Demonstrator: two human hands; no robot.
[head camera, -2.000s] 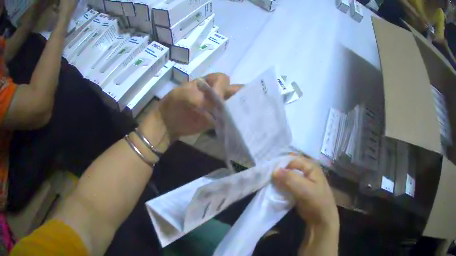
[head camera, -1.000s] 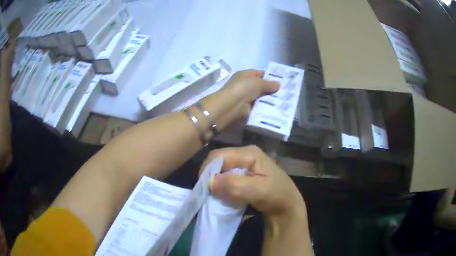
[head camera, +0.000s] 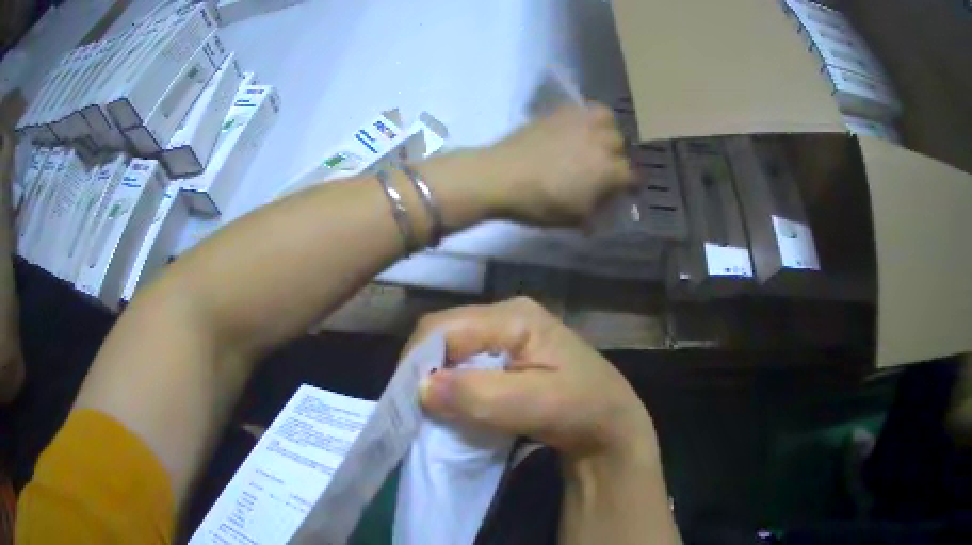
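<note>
My right hand (head camera: 533, 389) is shut on a soft white wrapped bundle (head camera: 453, 479) and a folded printed leaflet (head camera: 282, 468) at the bottom centre. The leaflet hangs open to the left with dense text showing. My left hand (head camera: 570, 165), with two silver bangles on the wrist, is stretched across and blurred, with fingers curled, beside the leaflet stack (head camera: 659, 192). A pale blurred streak shows above its fingers; whether it holds anything cannot be told. A retail box (head camera: 357, 154) with an open end flap lies on the white tabletop, partly behind my left forearm.
Rows of white retail boxes (head camera: 117, 213) stand and lie at the left. A large brown carton (head camera: 735, 80) with open flaps is at the right, with white box ends (head camera: 730, 259) in shadow beside it. Part of another person's arm (head camera: 9, 256) shows at the left edge.
My left hand let go of the held leaflet, reached to the leaflet stack, and is now slightly higher there and blurred. My right hand keeps the bundle and leaflet. The view has shifted right.
</note>
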